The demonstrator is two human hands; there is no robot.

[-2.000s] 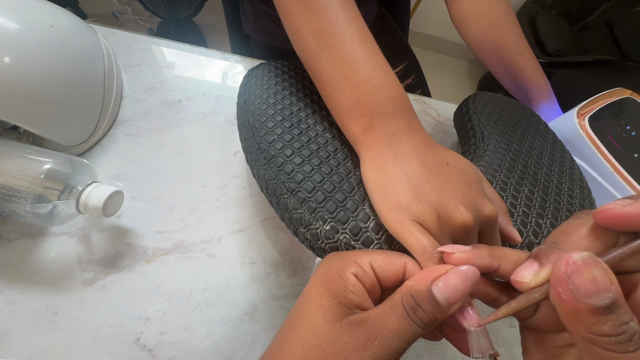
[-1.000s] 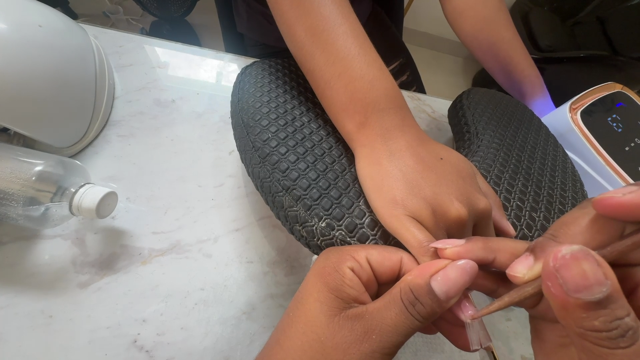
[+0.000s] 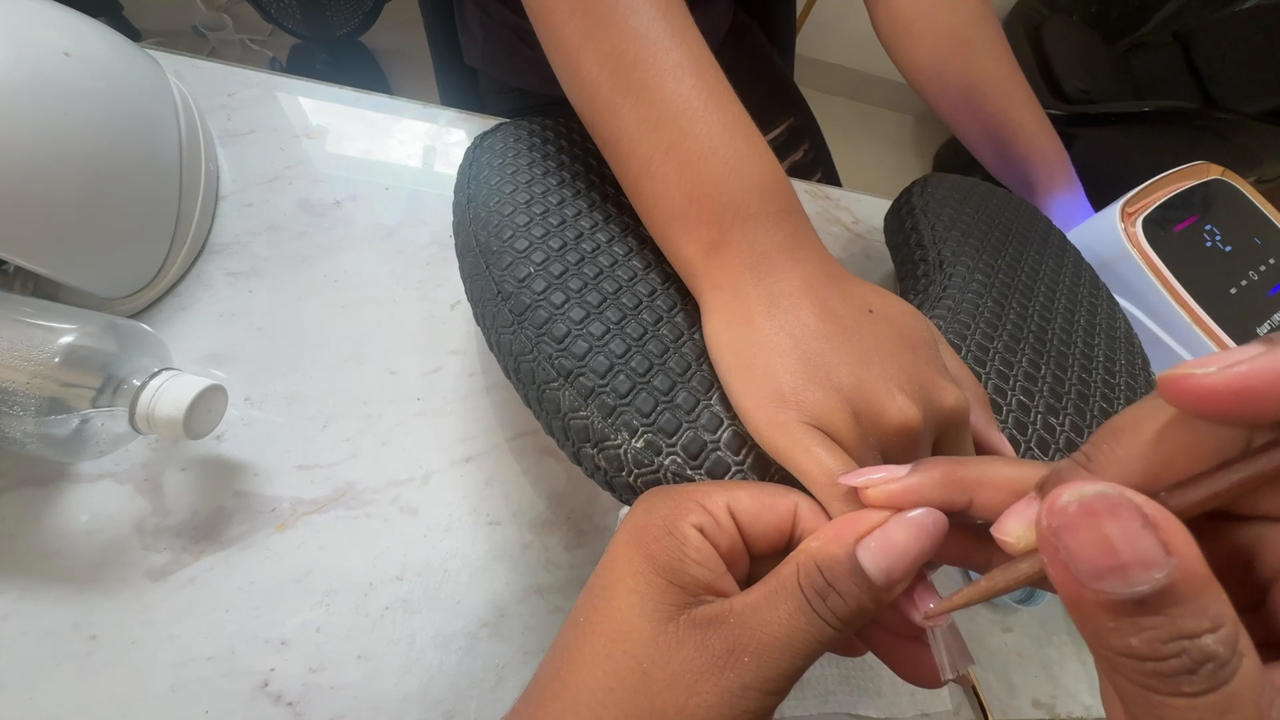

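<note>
My left hand (image 3: 740, 590) pinches a finger of another person's hand (image 3: 850, 360), which reaches in from the top and rests over a black textured cushion (image 3: 590, 310). That finger's nail (image 3: 925, 600) is pink, with a clear, flared nail form or extension (image 3: 948, 650) at its end. In my right hand (image 3: 1150, 560), at the lower right, is a thin brown wooden stick (image 3: 1010, 578). Its pointed tip touches the nail close to the base of the clear piece. My right index finger lies against the person's hand.
Left on the marble-look table (image 3: 330, 600) are a clear plastic bottle (image 3: 70, 380) lying on its side and a white appliance (image 3: 90, 150). A nail lamp (image 3: 1190, 260) glows violet at right, by the person's other hand (image 3: 1060, 200). A paper towel (image 3: 870, 690) lies below my hands.
The nail lamp's display, without visible digits two seconds ago, now shows lit digits. My hands keep their hold, with only slight shifts of the stick's tip at the nail.
</note>
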